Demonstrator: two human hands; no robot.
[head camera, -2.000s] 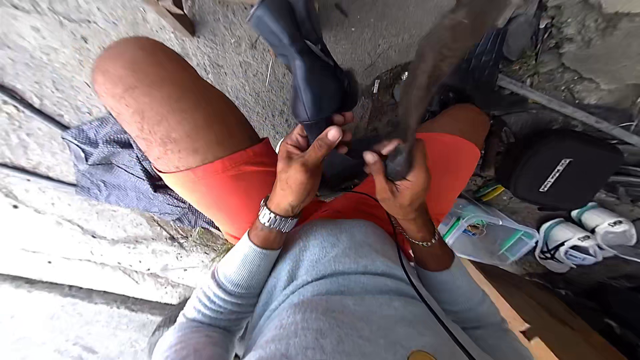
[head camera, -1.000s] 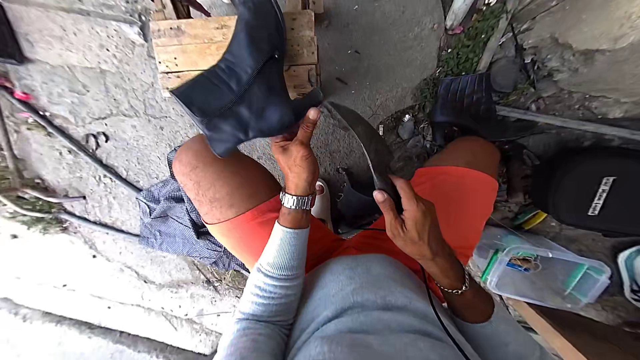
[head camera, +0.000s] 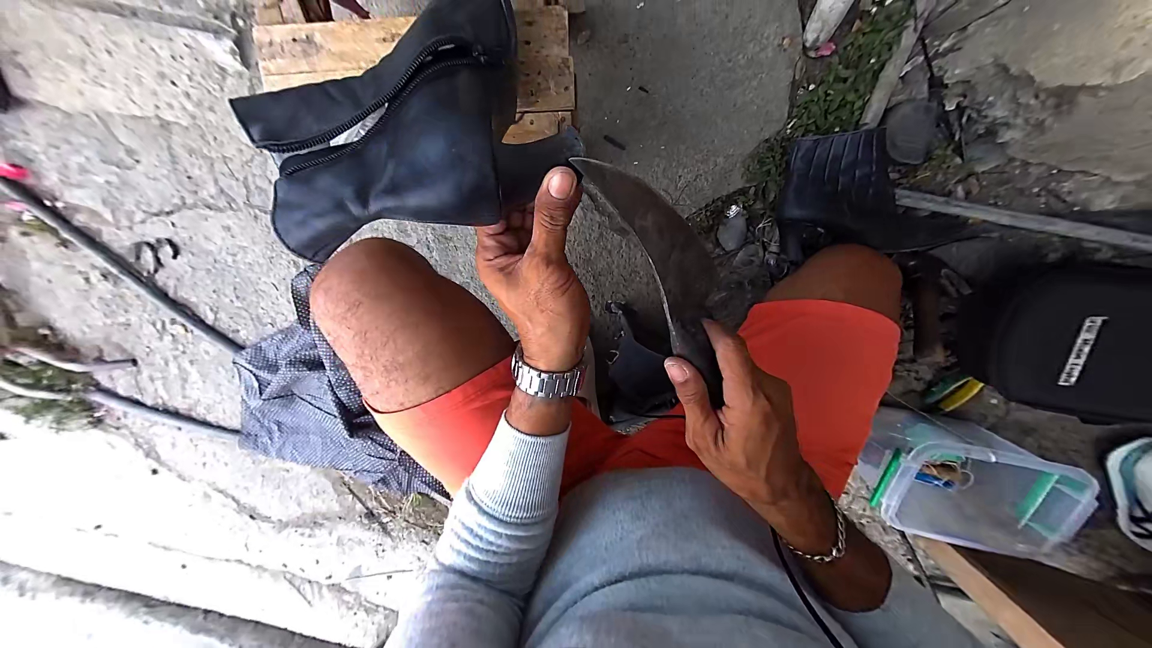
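My left hand (head camera: 540, 261) grips a dark leather ankle boot (head camera: 396, 144) by its heel (head camera: 535, 166), the thumb on the near side of the heel. The boot lies on its side in the air, its zipper partly undone along the shaft. My right hand (head camera: 742, 423) is closed around the handle end of a curved dark metal blade (head camera: 661, 243). The blade's pointed tip meets or nearly meets the heel's end beside my left thumb; whether they touch I cannot tell.
Wooden boards (head camera: 333, 45) lie beyond the boot. Another black boot (head camera: 837, 193) is on the ground at right, near a black case (head camera: 1035, 346). A clear plastic box (head camera: 990, 495) holds small items. Patterned cloth (head camera: 306, 396) lies by my left knee; a dark object (head camera: 639, 360) sits between my legs.
The boot, upright and closer to my body two seconds ago, has turned sideways and moved out to the left. The curved blade, blurred at first, now points at the heel. The view has shifted.
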